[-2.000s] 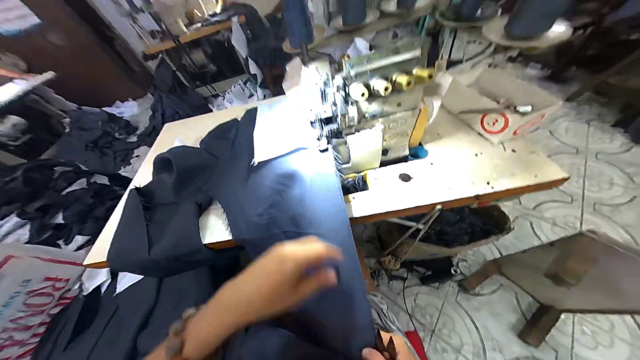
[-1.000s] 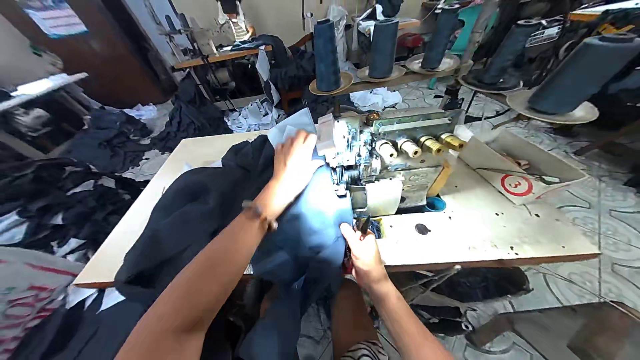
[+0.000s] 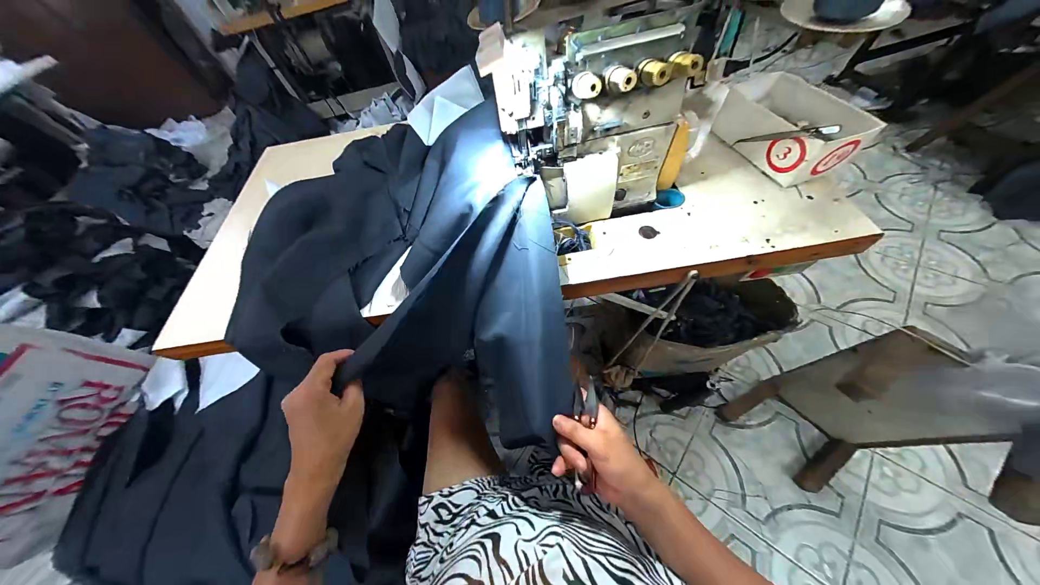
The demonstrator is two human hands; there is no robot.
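Note:
Dark navy fabric [image 3: 520, 325] hangs from the needle area of an overlock sewing machine [image 3: 601, 122] and over the front edge of the table. My left hand [image 3: 325, 406] grips a fold of it at the lower left. At the lower right, my right hand [image 3: 597, 451] holds small scissors [image 3: 587, 406] and touches the fabric's lower right edge. More dark cloth [image 3: 301, 236] lies across the left of the wooden table [image 3: 756, 215], with pale pieces [image 3: 445, 106] beside the machine's left side.
A cardboard box [image 3: 800, 130] with a metal tool stands at the table's right. Below hangs a sack of dark scraps [image 3: 707, 321]. A wooden stool [image 3: 894, 390] stands at the right on the tiled floor. Dark cloth heaps [image 3: 97, 244] and a printed sack [image 3: 61, 431] are at the left.
My left hand has moved from beside the needle area down toward me and now holds a fabric fold. My right hand has moved down from the table's front edge. The view tilts down.

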